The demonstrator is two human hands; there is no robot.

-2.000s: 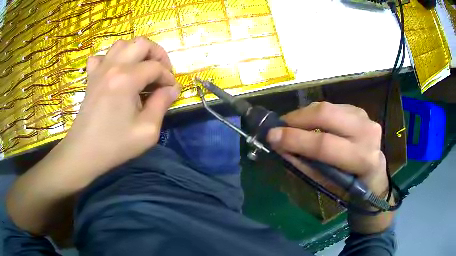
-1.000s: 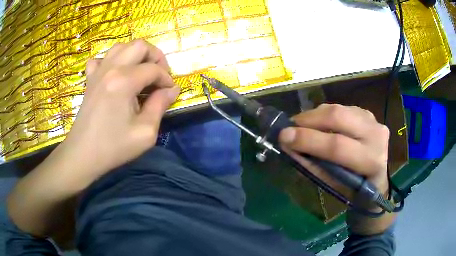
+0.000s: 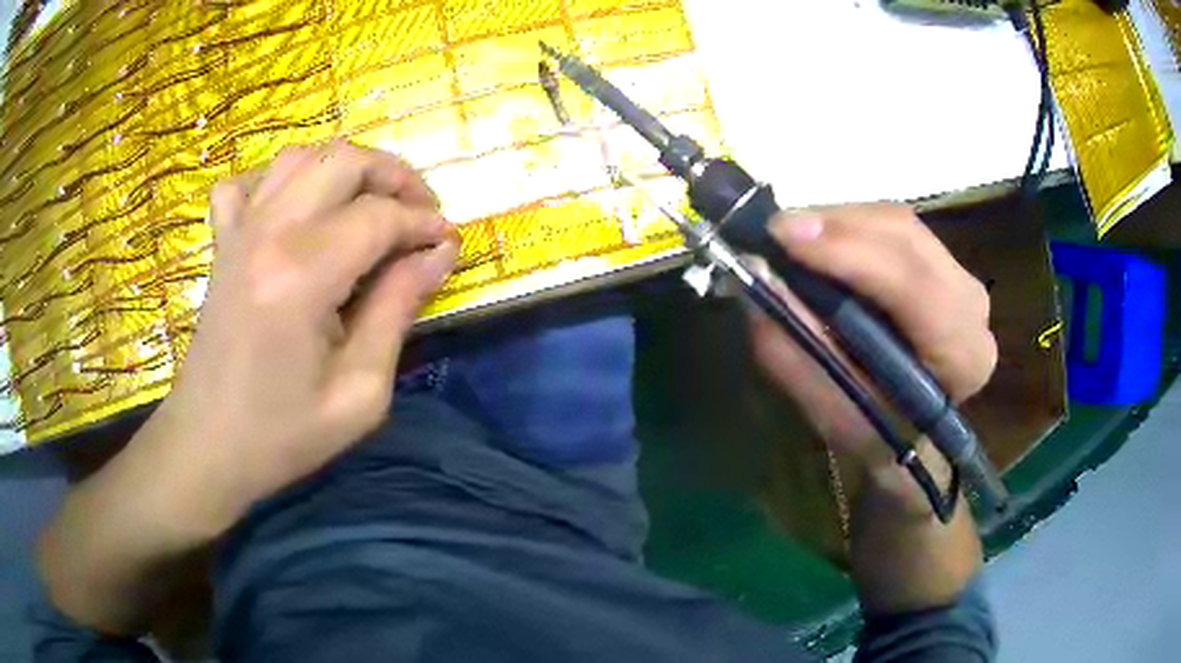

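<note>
The amber film sheet (image 3: 505, 168) lies on the bench, with rows of dark wavy lead wires (image 3: 149, 156) across its left part. My left hand (image 3: 304, 279) rests over the sheet's front edge, thumb and fingertips pinched together; a short dark wire end seems to show at the fingertips, mostly hidden. My right hand (image 3: 894, 311) holds the black soldering iron (image 3: 738, 201) by its handle. The iron's tip points up and left, over the sheet's cells, raised from the front edge. The thin feed tube (image 3: 635, 188) runs beside the barrel from a silver clamp (image 3: 701, 277).
A second amber film sheet (image 3: 1107, 110) hangs at the far right edge. Black cables (image 3: 1040, 97) run down beside it. A blue plastic bin (image 3: 1114, 324) and a cardboard box (image 3: 1023, 350) are below the bench at right. My dark-sleeved arms and lap are in front.
The iron has swung up and away from near my left fingertips, and its tip is now farther back over the sheet. My left hand stays pinched and has shifted slightly.
</note>
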